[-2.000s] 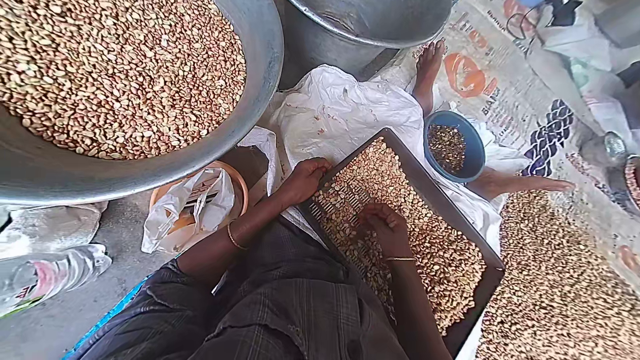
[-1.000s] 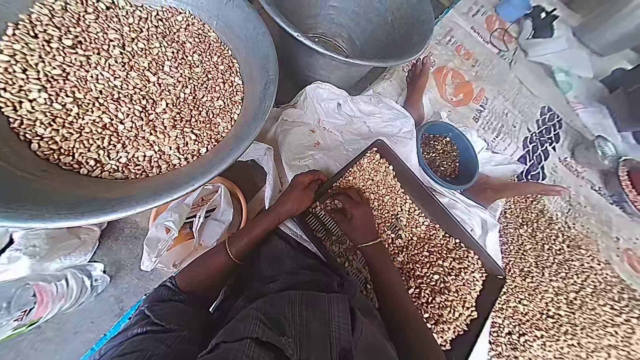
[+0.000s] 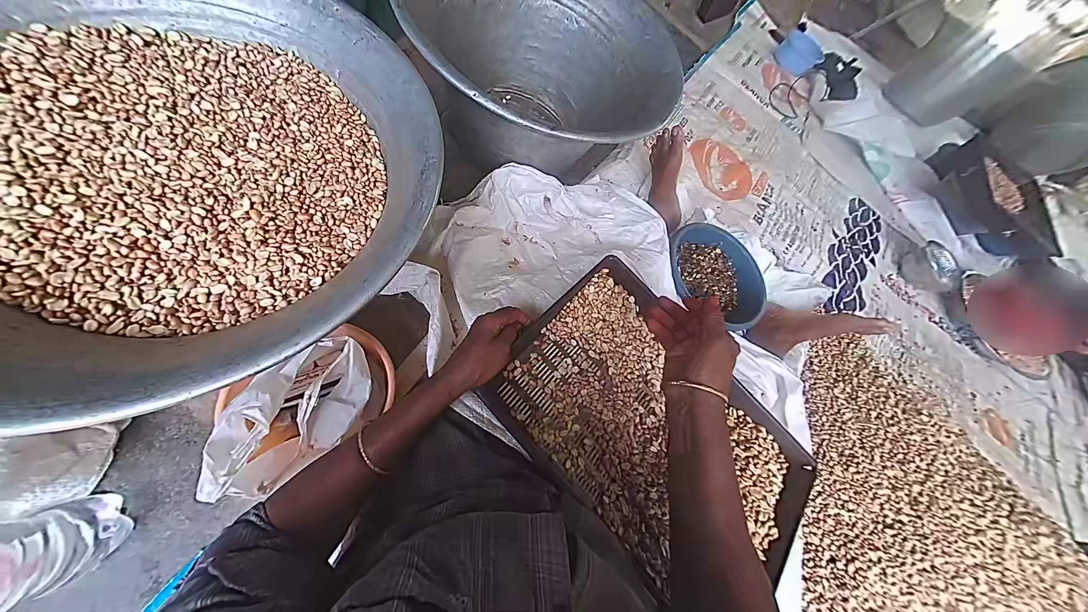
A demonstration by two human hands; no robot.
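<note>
A dark slotted plastic tray [image 3: 795,510] rests tilted across my lap, partly covered with peeled-looking nuts or beans [image 3: 608,340]. My left hand [image 3: 490,344] grips the tray's upper left rim. Over the tray's right side is my right hand [image 3: 697,336], palm turned up and fingers at the near edge of a small blue bowl [image 3: 748,276]. Whether anything lies in that palm cannot be made out. Dark bits and scraps [image 3: 708,274] fill the bottom of the bowl. A metal bangle circles each wrist.
A large metal basin [image 3: 416,170] of nuts stands at left, another metal basin [image 3: 595,76] behind. Loose nuts [image 3: 918,476] spread over printed sacking at right. An orange tub [image 3: 382,357] with a plastic bag stands at lower left. Bare feet lie near the bowl; a blurred person is at far right.
My right hand has moved from over the nuts near the tray's left side, rightward to the blue bowl's edge. My left hand has stayed on the tray's rim.
</note>
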